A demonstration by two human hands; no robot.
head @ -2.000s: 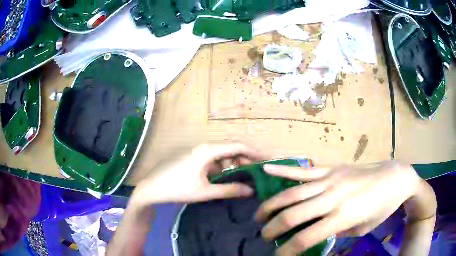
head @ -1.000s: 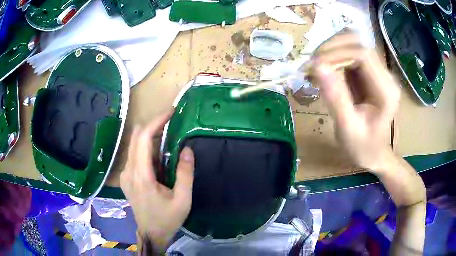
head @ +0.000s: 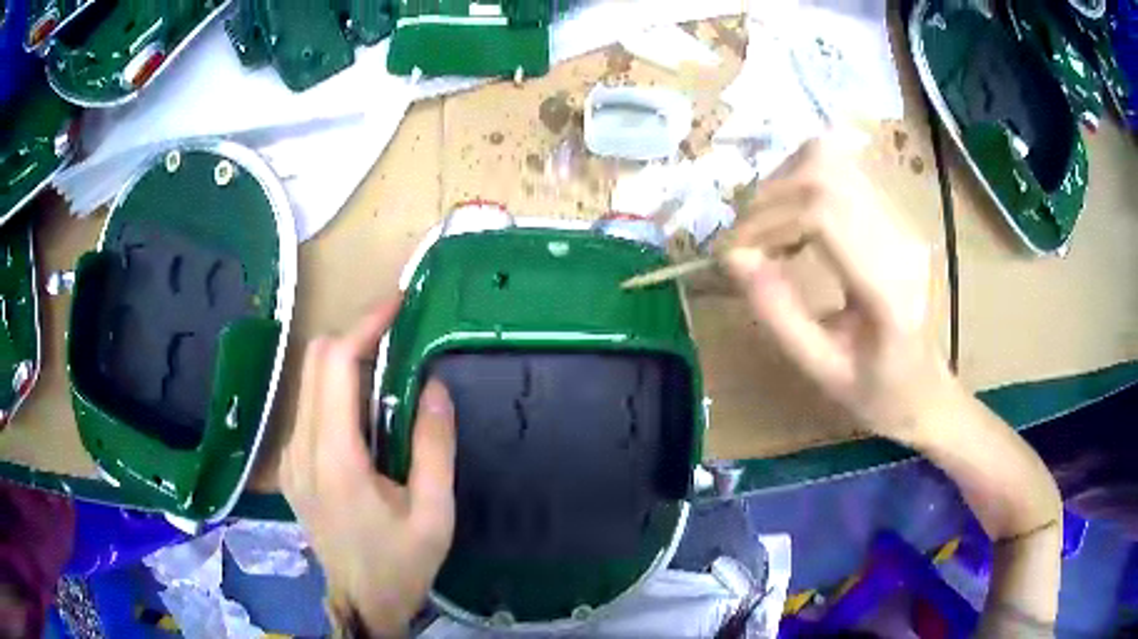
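Observation:
A glossy green car body shell (head: 562,312) with a black recess lies in front of me, its rear deck towards the far side. My left hand (head: 381,481) grips its left edge, thumb over the recess rim. My right hand (head: 830,293) holds a thin tan stick (head: 680,271) like a pencil. The stick's tip is at the right part of the rear deck, over where a dark hole lies; the left hole shows. Whether the tip touches is hard to tell. A whitish dish (head: 638,121) stands beyond the shell.
Another green shell (head: 181,331) lies at the left, and one more (head: 1005,125) at the far right. Green panels (head: 468,48) lie on a white sheet (head: 237,119) at the far side. Crumpled tissue (head: 680,187) lies by the dish on stained cardboard (head: 780,362).
The shell was turned and set rear deck outward, and my right hand took up the stick. Since then the stick tip has moved from the deck's far edge to its right part.

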